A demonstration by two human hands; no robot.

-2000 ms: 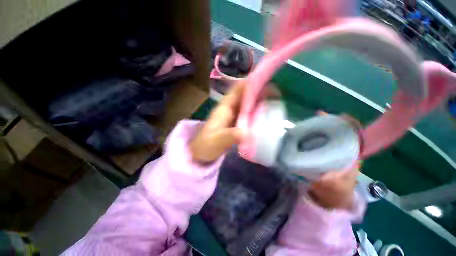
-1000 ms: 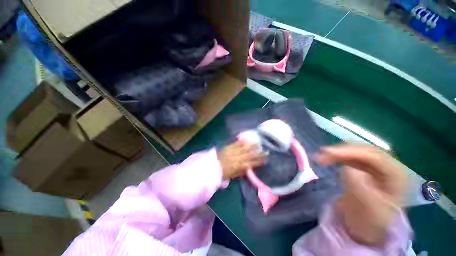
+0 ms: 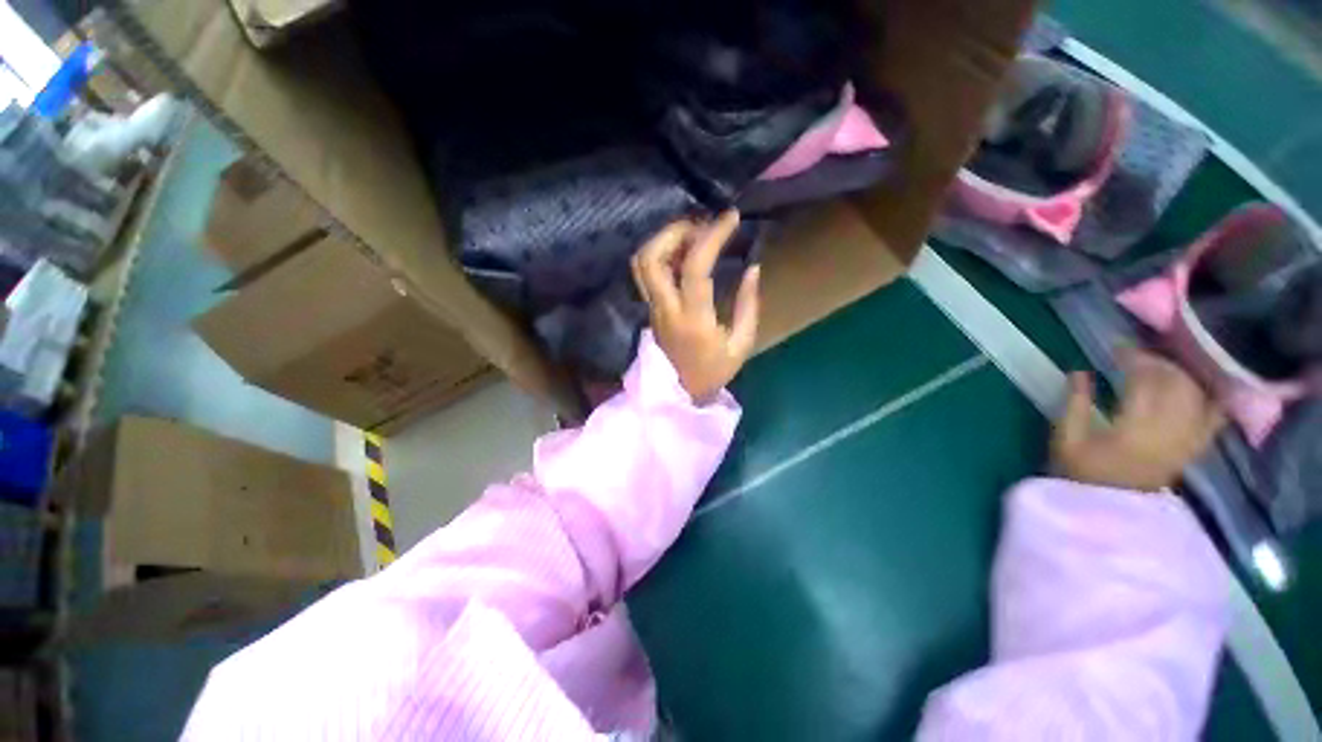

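Observation:
Dark protective bags (image 3: 566, 210) lie in the open carton (image 3: 834, 268), one with a pink cat ear (image 3: 826, 138) showing. My left hand (image 3: 699, 297) is at the carton's opening in front of the bags, fingers apart and curled, holding nothing visible. Pink cat-ear headphones (image 3: 1232, 312) lie on a dark bag at the right. My right hand (image 3: 1138, 420) is blurred beside their band; its fingertips are partly unclear and I cannot tell if it touches them. A second pair of headphones (image 3: 1047, 203) lies on a dotted grey bag behind.
The green workbench (image 3: 826, 493) has a white line across it. A pale rail (image 3: 986, 326) runs between bench and green conveyor. Brown cartons (image 3: 341, 326) stand on the floor at left, near yellow-black tape (image 3: 380, 500). Blue bins (image 3: 22, 452) show at the far left.
The headphones and bag before me have moved from the bench to the conveyor side at right. My left hand has left them and reached to the carton. The view has turned left.

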